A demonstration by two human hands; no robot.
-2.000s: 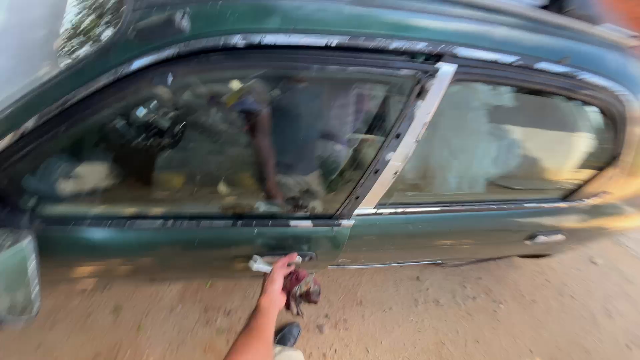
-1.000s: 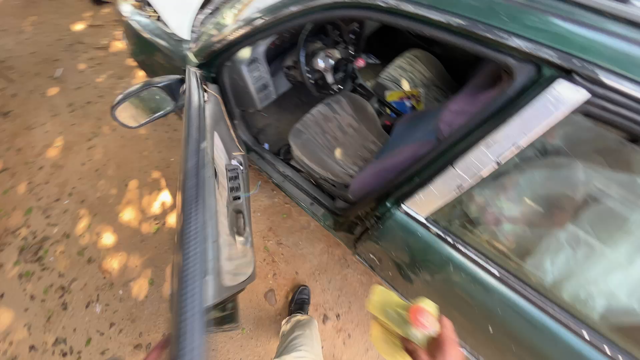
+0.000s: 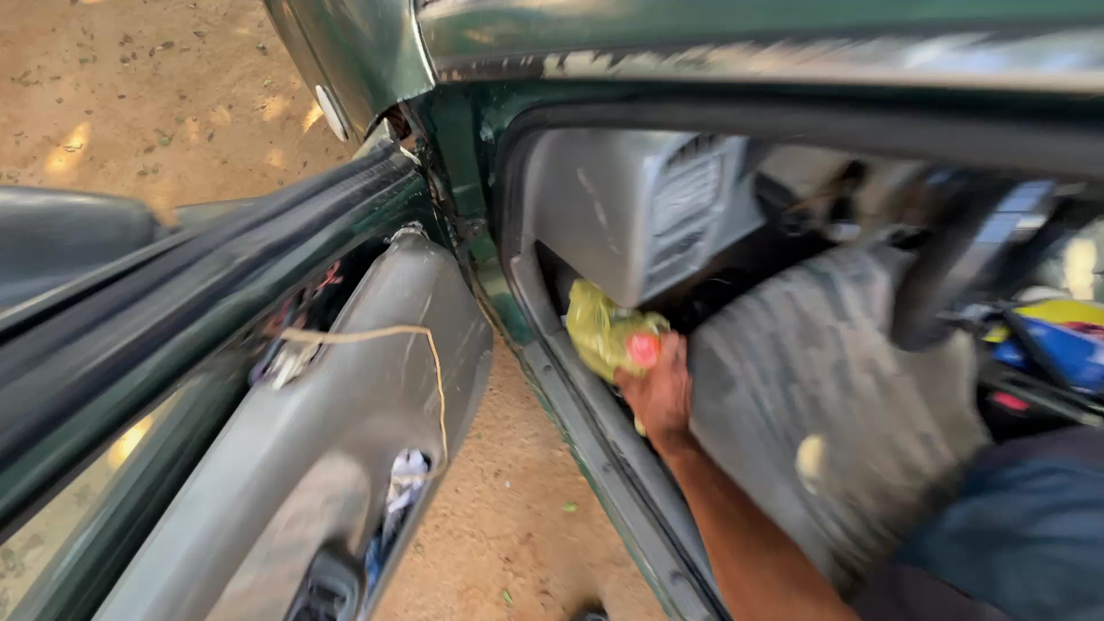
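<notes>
My right hand (image 3: 660,388) reaches through the front door opening of a green car and grips a yellow plastic bag (image 3: 597,332) with a red, round-ended thing at its near end. The bag is low in the footwell, under the grey dashboard end (image 3: 595,198) and just inside the door sill (image 3: 621,483). Beside my forearm is the patterned fabric seat (image 3: 793,371). My left hand does not show in the head view.
The open car door (image 3: 345,414) stands at the left, with a thin cord hanging over its grey inner panel and things in its pocket. Blue and yellow packaging (image 3: 1056,345) lies beyond the seat. Dark blue cloth (image 3: 1000,535) covers part of the seat at lower right.
The front door, closed two seconds ago, was open one second ago. My right hand has moved from outside the car into the footwell with the yellow bag. The view has come closer.
</notes>
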